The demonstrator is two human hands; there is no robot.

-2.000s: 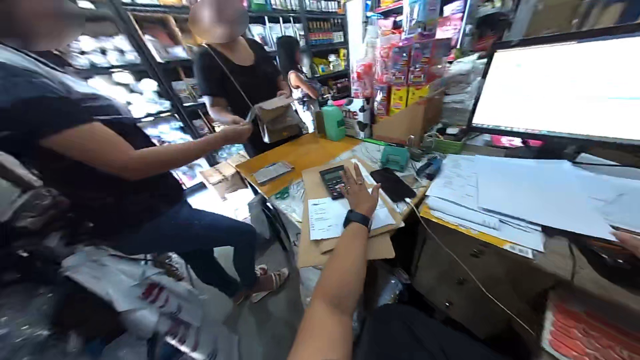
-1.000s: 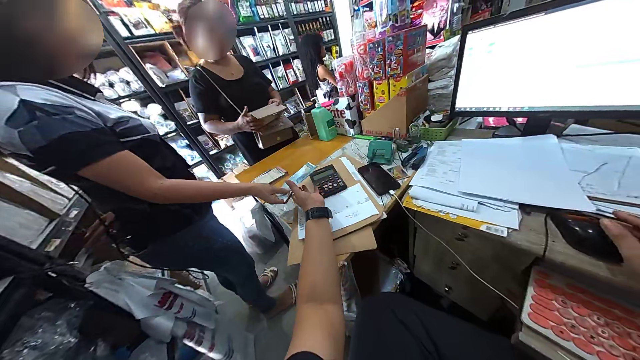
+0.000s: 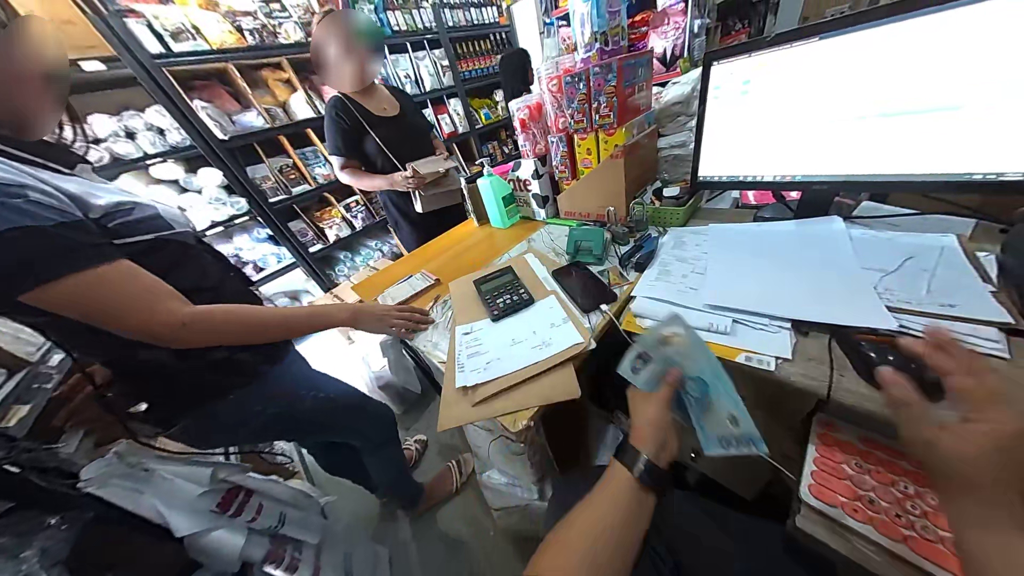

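My left hand [image 3: 656, 412], with a dark watch on its wrist, holds blue banknotes [image 3: 708, 392] in front of the desk edge. Blurred, my right hand [image 3: 952, 408] hovers by the black computer mouse [image 3: 888, 364], fingers apart; whether it touches the mouse I cannot tell. A black calculator [image 3: 503, 293] and a written paper sheet [image 3: 520, 340] lie on brown cardboard [image 3: 520, 404] to the left. Beside them is a dark smartphone [image 3: 584, 286] with a white cable. A co-present person's hand [image 3: 394, 318] rests near the yellow counter's edge, apart from mine.
A monitor [image 3: 860, 104] stands over stacked papers [image 3: 776, 268]. A green pump bottle [image 3: 498, 196] and a green hole punch [image 3: 586, 245] are farther back. A red-patterned tray [image 3: 876, 488] is at lower right. Another person [image 3: 384, 136] stands by the shelves holding a brown item.
My left hand has come back from beside the calculator, where it met the other person's hand, and now has banknotes. My right hand has lifted and shifted near the mouse.
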